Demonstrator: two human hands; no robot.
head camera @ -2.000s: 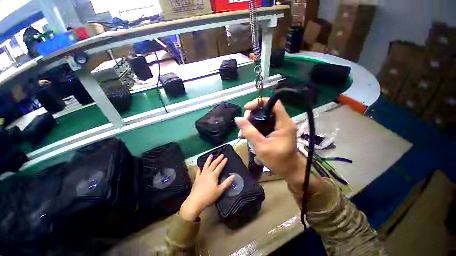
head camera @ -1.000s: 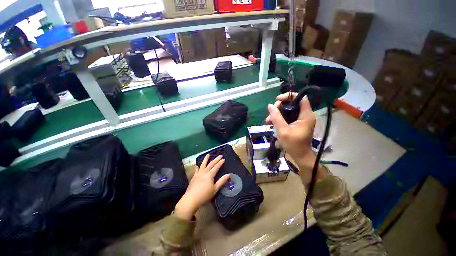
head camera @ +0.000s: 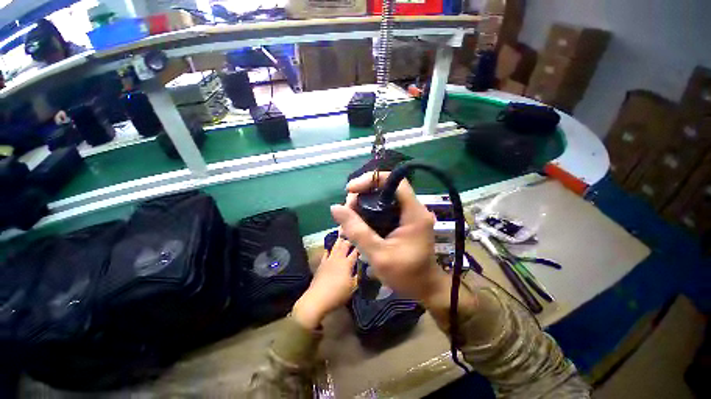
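Note:
A black ribbed speaker cabinet lies on the cardboard-covered bench, its upper part mostly hidden behind my hands. My right hand is closed around the black electric screwdriver above the cabinet. The screwdriver's tip is hidden, so contact cannot be told. Its black cable loops over my right wrist. My left hand lies on the cabinet's upper left part, its fingertips close beside the screwdriver and partly hidden. The silver-white screw feeder shows partly behind my right hand.
Stacked black cabinets stand at the left, with another cabinet beside them. A parts bag and green-handled pliers lie at the right. A green conveyor runs behind. A spring hangs above the screwdriver. A person's head shows far left.
My right hand has moved the screwdriver from over the feeder left to over the cabinet. My left fingers have moved up towards the cabinet's far end. The view has shifted slightly.

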